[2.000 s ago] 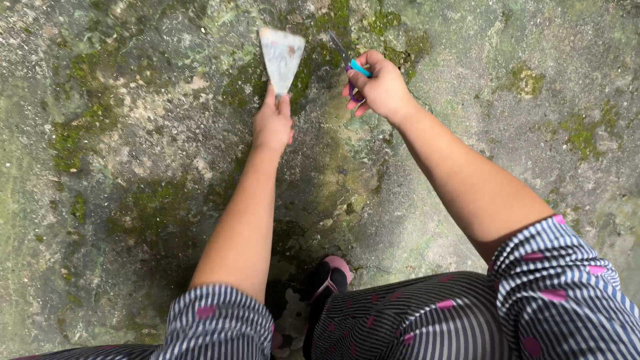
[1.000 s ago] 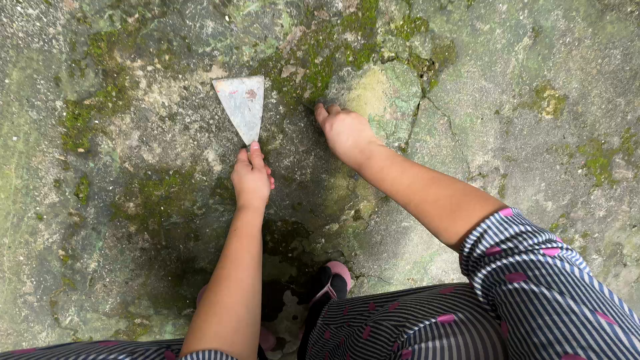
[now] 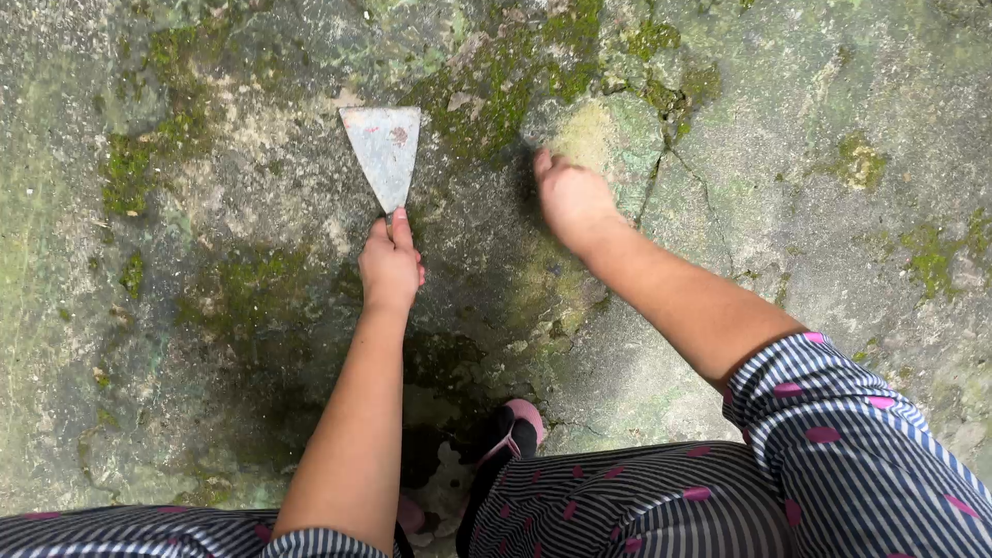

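My left hand (image 3: 389, 262) grips a putty knife with a wide, worn metal blade (image 3: 386, 147); its handle is hidden in my fingers and the blade points away from me, flat over the mossy concrete. My right hand (image 3: 572, 190) is at the concrete floor, right of the blade, beside a pale yellowish patch (image 3: 585, 136). Its fingertips point down toward the surface and are partly blurred. Whether it holds anything cannot be seen.
Weathered concrete (image 3: 814, 232) spreads all around, with green moss (image 3: 496, 97) beyond my hands and a crack (image 3: 655, 182) right of my right hand. My foot in a pink sandal (image 3: 527, 422) is near the bottom centre, beside my striped clothing (image 3: 635, 496).
Two seconds ago my right hand held a thin tool with a turquoise and purple handle; that tool is not visible now. My right hand has turned downward and moved left. My left hand keeps the putty knife.
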